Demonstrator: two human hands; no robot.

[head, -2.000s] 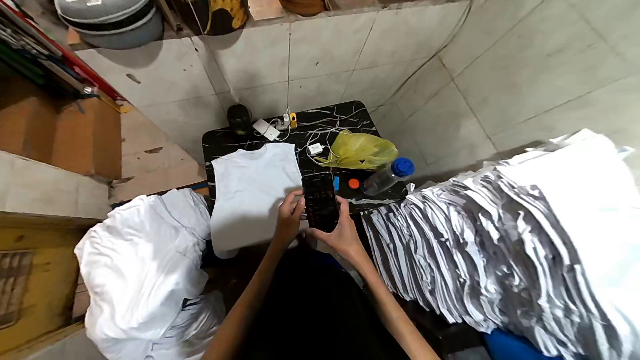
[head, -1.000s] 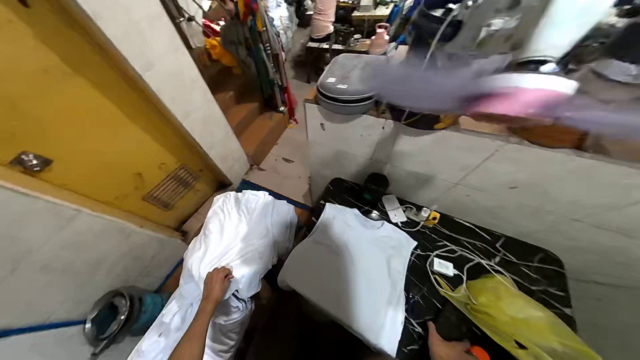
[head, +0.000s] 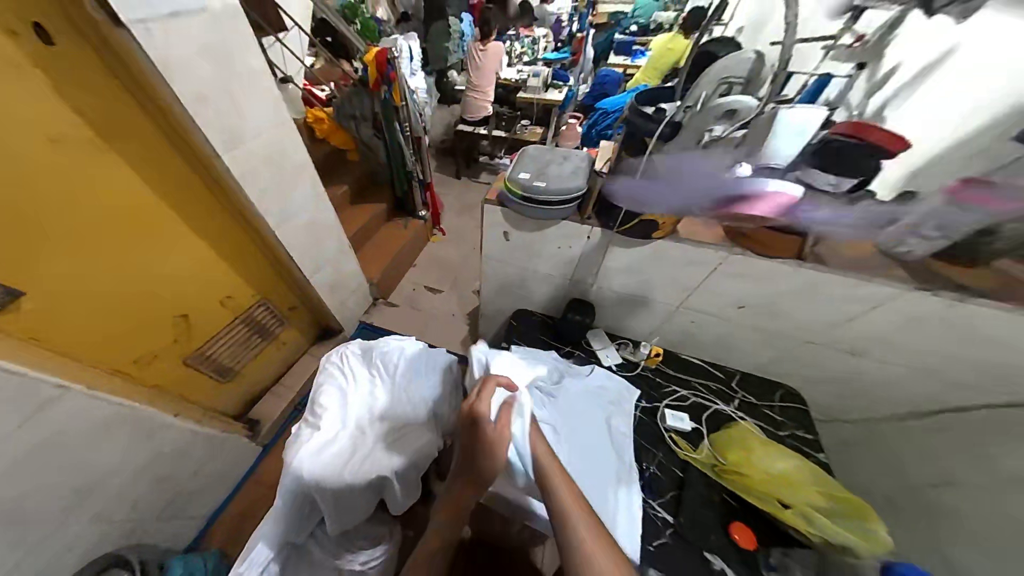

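Observation:
My left hand (head: 485,436) grips a bunched white cloth (head: 522,432) over the left side of the black marble-patterned table (head: 752,392). My right hand is hidden behind that cloth; only its wrist and forearm show, so its grip cannot be seen. Beneath and to the right of the cloth, a white sleeveless garment (head: 596,432) lies spread on the table. A heap of white garments (head: 376,424) rests just left of my hands. On the table's right side are a yellow plastic bag (head: 792,488) and white cables with a white adapter (head: 678,420).
A low tiled wall (head: 720,320) behind the table bears a grey case (head: 550,174) and other goods. At left are a yellow door (head: 136,216) and brown steps (head: 400,248). Farther off, a person in a pink top (head: 483,72) and another in yellow (head: 666,58) are near sewing tables.
The phone held in both hands two seconds ago is out of them. My left hand has moved from the white heap to the right, and a bunched white cloth is now in it above the spread garment.

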